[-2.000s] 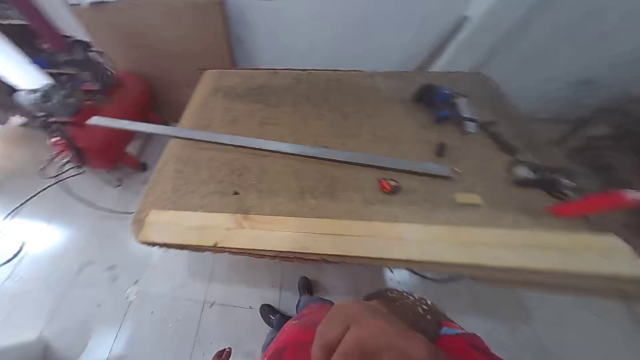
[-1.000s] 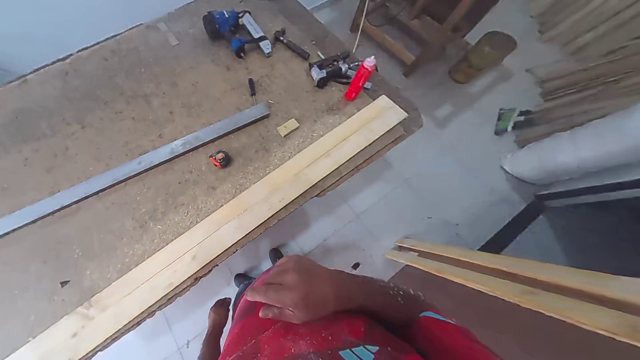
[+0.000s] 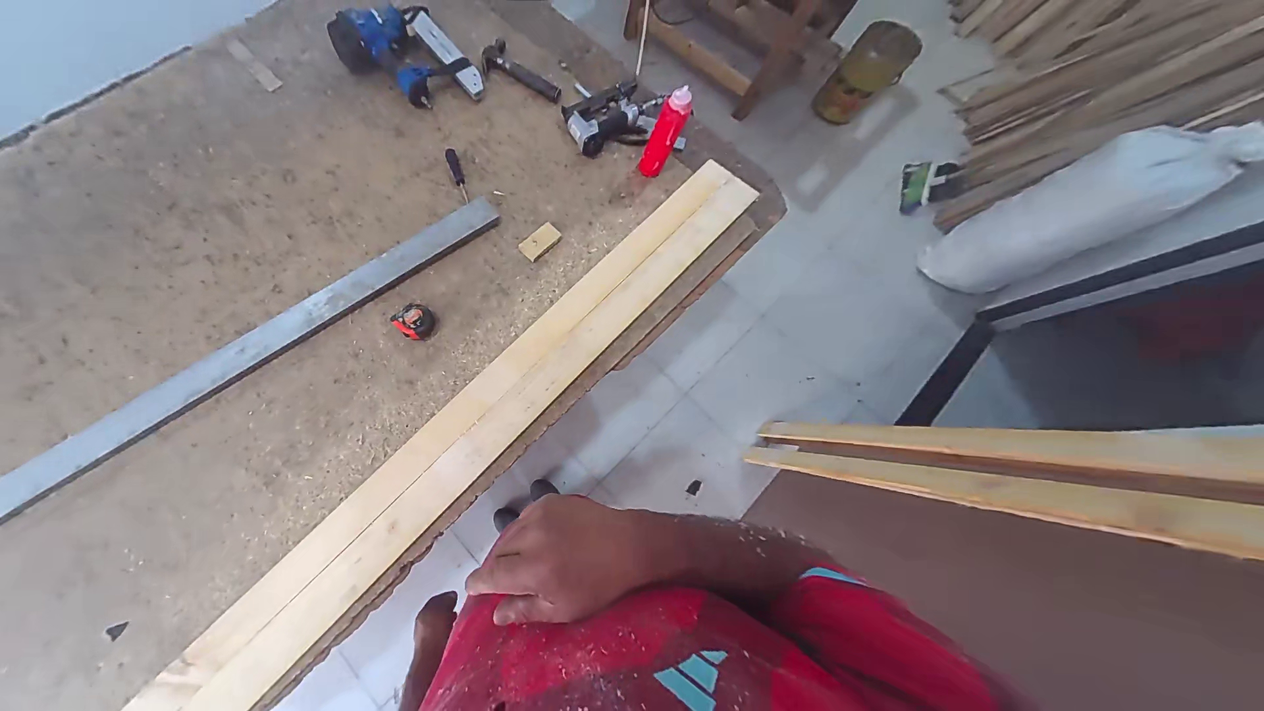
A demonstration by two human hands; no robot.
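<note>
My right hand (image 3: 558, 563) lies against the front of my red shirt, its fingers loosely bent; whether it pinches the cloth cannot be told. Part of my left hand (image 3: 434, 617) shows low beside the shirt, mostly hidden. Nearest to both hands, two pale wooden boards (image 3: 553, 351) lie side by side along the workbench edge. Beyond them on the bench are a tape measure (image 3: 414, 321), a small wood block (image 3: 540, 242), a grey metal bar (image 3: 247, 351) and a screwdriver (image 3: 454, 168).
At the bench's far end are a blue power tool (image 3: 380, 39), a hammer (image 3: 521, 71), a nail gun (image 3: 604, 118) and a red bottle (image 3: 666, 133). More boards (image 3: 1007, 484) jut in from the right. A bucket (image 3: 867, 71), white sack (image 3: 1086, 207) and stacked wood strips (image 3: 1096, 89) occupy the floor.
The view has swung strongly to the right since the oldest frame. My right hand stays at the shirt front throughout; the bench items keep their places.
</note>
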